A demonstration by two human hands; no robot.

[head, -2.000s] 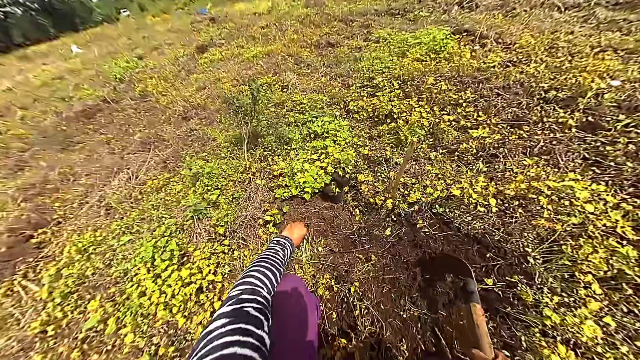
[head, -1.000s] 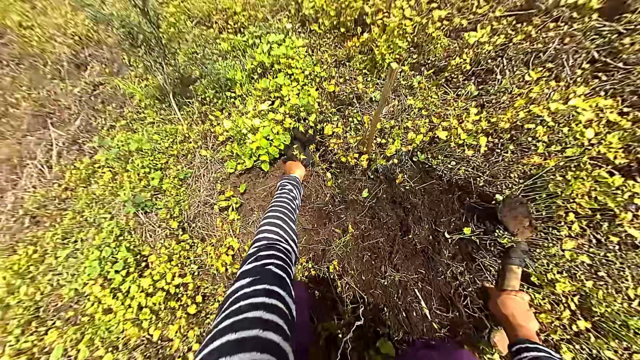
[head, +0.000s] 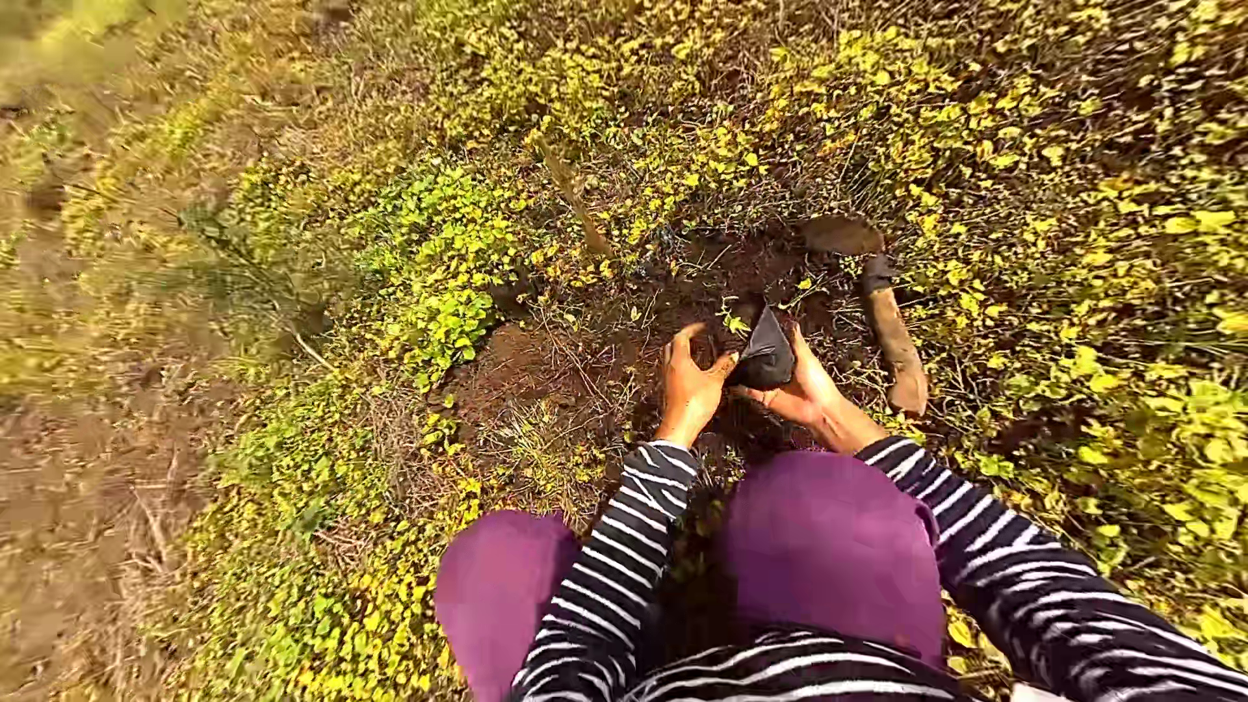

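A small black plastic seedling bag point(head: 766, 353) is between my two hands, over dug dark soil. My right hand point(head: 809, 390) grips it from the right, with fingers under it and the thumb along its side. My left hand point(head: 694, 382) has its thumb at the bag's left edge and its other fingers spread apart. A small green sprout point(head: 735, 324) shows just beside the bag's top; whether it grows from the bag I cannot tell. To the right of my right hand, a short-handled hoe lies on the ground, with its wooden handle point(head: 895, 341) towards me and its soil-covered blade point(head: 840, 235) farther off.
A wooden stake point(head: 579, 203) stands tilted beyond the bare soil point(head: 526, 375). Low yellow-green plants point(head: 439, 263) grow around the soil patch. A thin sapling point(head: 263, 283) is at the left. My knees in purple cloth point(head: 829, 546) are close below my hands.
My right hand has let go of the hoe, which now lies on the ground. My left hand has come back from beside the leafy clump, and both hands are now at the black bag.
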